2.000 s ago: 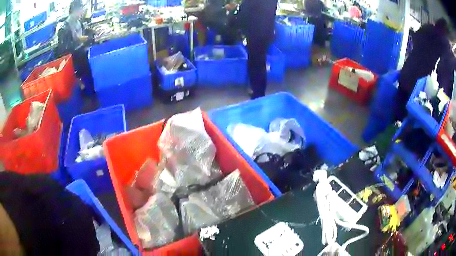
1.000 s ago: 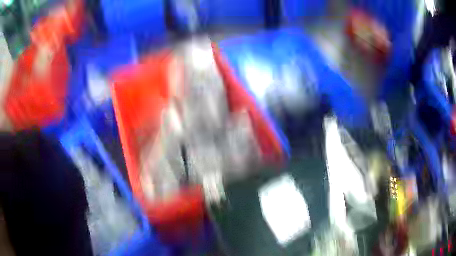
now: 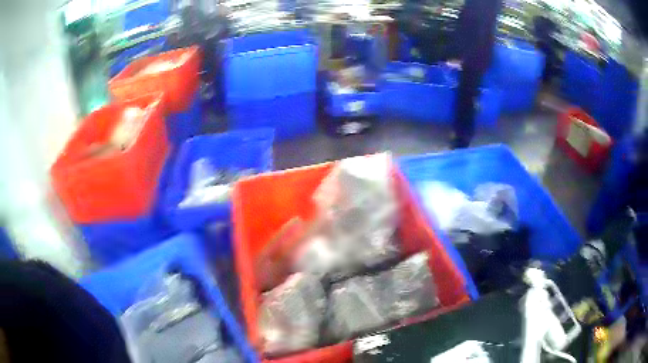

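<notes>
No hand of mine is in the picture. Nearest in front is a large red crate [image 3: 245,266] with several silvery bubble-wrap bags [image 3: 359,213] in it. At the lower right is the dark green bench mat [image 3: 419,340]. A white rounded-square plate [image 3: 462,352] lies on it, cut off by the lower edge. To its right is a bundle of white cord [image 3: 538,315], blurred, beside a white framed part. A small white heap [image 3: 371,344] is at the mat's left corner.
A blue crate [image 3: 551,213] with white bags and dark items adjoins the red one. Another blue crate [image 3: 106,283] holds grey packets. Red crates [image 3: 106,184] stand at the left. A dark rounded shape [image 3: 57,319] fills the lower left. A dark-clothed person's leg [image 3: 472,78] is behind.
The view has swung left. The crates now show further right, and the white plate has slid down to the lower edge. More of the left blue crate with grey packets shows.
</notes>
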